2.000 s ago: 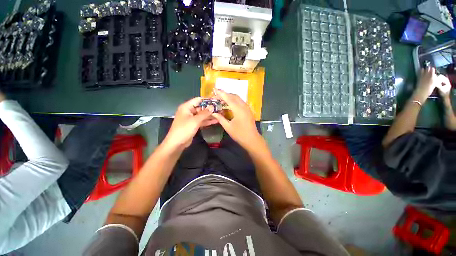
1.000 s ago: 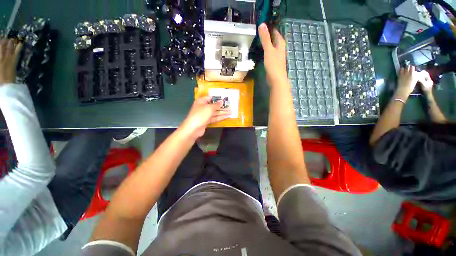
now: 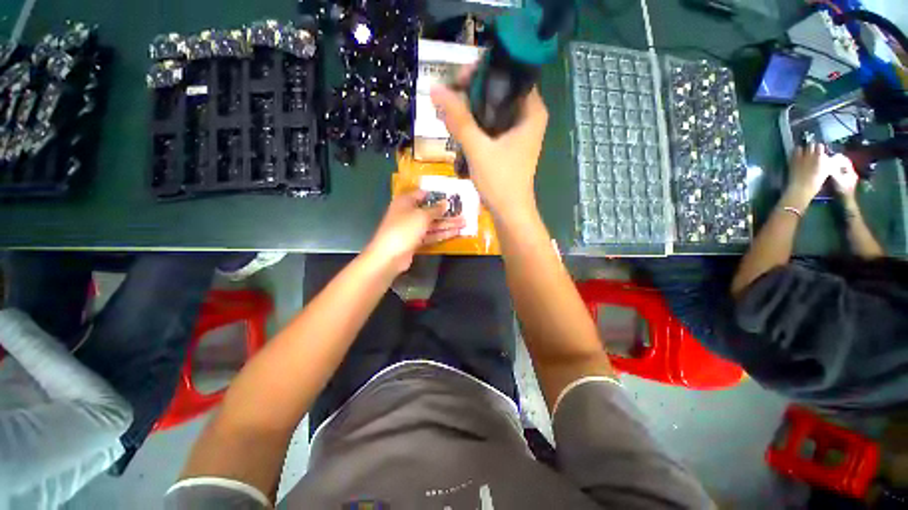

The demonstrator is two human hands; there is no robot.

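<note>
My left hand (image 3: 408, 227) holds a small dark and silvery module (image 3: 443, 204) over the white square of the orange-yellow work pad (image 3: 485, 234). My right hand (image 3: 498, 139) is wrapped around a teal-and-black electric screwdriver (image 3: 520, 50), held over the front of the white-grey screw feeder (image 3: 432, 100). The screwdriver and hand cover much of the feeder. The driver's tip is near the feeder's front, above and right of the module; whether it touches anything cannot be told. No screw can be made out.
Glossy black parts (image 3: 373, 90) lie left of the feeder. A black blister tray (image 3: 236, 139) holds modules along its back edge. A clear tray (image 3: 619, 149) and a filled tray (image 3: 709, 149) lie right. Neighbours' arms show at both sides, with red stools (image 3: 662, 334) below.
My hands were together on the module; my right hand then reached to the back right and now holds the screwdriver at the feeder. My left hand moved with the module onto the pad.
</note>
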